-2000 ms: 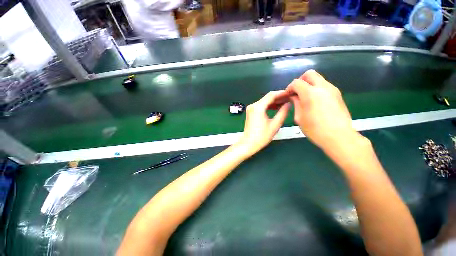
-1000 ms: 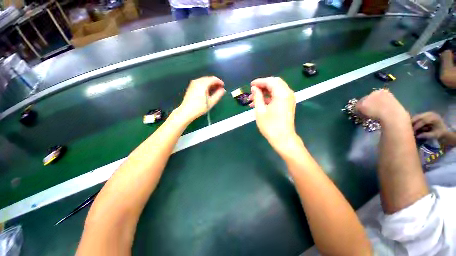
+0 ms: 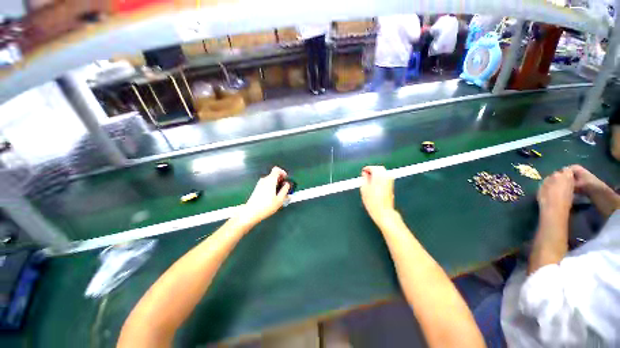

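Note:
My left hand (image 3: 264, 198) is over the belt's near edge, its thumb and fingers curled on a black electronic unit (image 3: 290, 185), partly hidden by the fingers. A small whitish part shows below it. My right hand (image 3: 378, 194) is apart from it, at the white edge strip, with its fingertips together; whether it pinches anything small cannot be told. A thin pale upright line (image 3: 332, 165) shows over the belt between the hands. Only a small pale tip, maybe of the tweezers (image 3: 202, 238), shows beside my left forearm.
More black units lie on the green belt (image 3: 238, 178), left and right. A clear plastic bag (image 3: 121, 266) is at left. Piles of dark components (image 3: 497, 186) and yellowish parts (image 3: 527, 170) lie at right, by a neighbouring worker's hands (image 3: 559, 190). Metal posts (image 3: 92, 122) stand at left.
The view has tilted up and turned. My hands, together two seconds ago, are now apart. The dark unit now shows at my left fingertips; the neighbour's hand has left the dark pile.

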